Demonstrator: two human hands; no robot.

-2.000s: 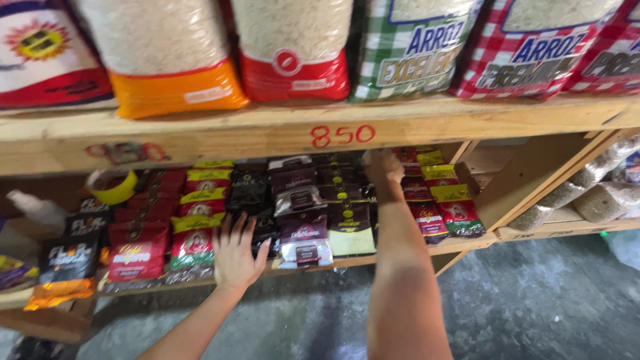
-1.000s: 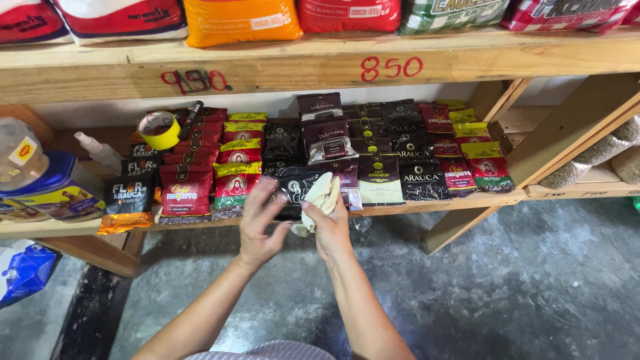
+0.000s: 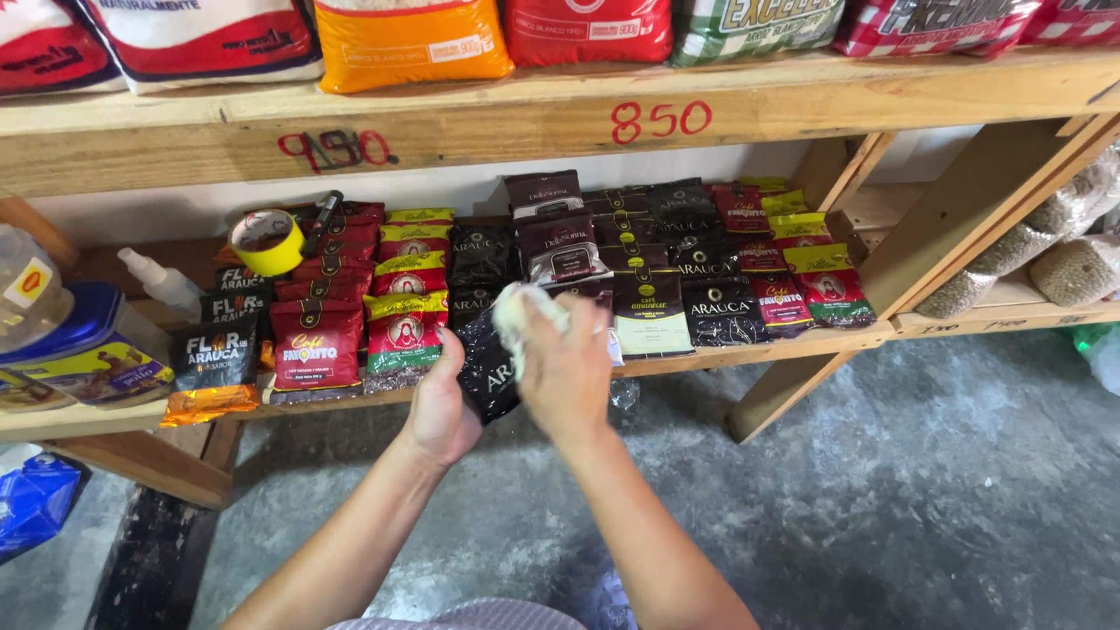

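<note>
My left hand (image 3: 444, 404) holds a black coffee packet (image 3: 492, 372) by its left side, just in front of the lower shelf. Pressed on the face of that packet is a whitish cloth (image 3: 525, 319), gripped by my right hand (image 3: 569, 376), which is blurred. Behind them stand rows of coffee packets: red ones (image 3: 317, 346), yellow, red and green ones (image 3: 405, 332), dark brown ones (image 3: 560, 248), a brown and cream one (image 3: 652, 311) and black ones (image 3: 722, 311). My right hand hides part of the packets behind it.
Rice bags (image 3: 416, 44) line the upper wooden shelf (image 3: 490, 118). On the lower shelf's left are a yellow tape roll (image 3: 265, 243), a black marker (image 3: 322, 223), a spray bottle (image 3: 162, 284) and a blue-lidded tub (image 3: 96, 350). A slanted wooden post (image 3: 980, 210) stands at right.
Two seconds ago both hands reached among the shelved packets. One second ago they held a black packet and the cloth in front of the shelf; the cloth now lies over the packet's face.
</note>
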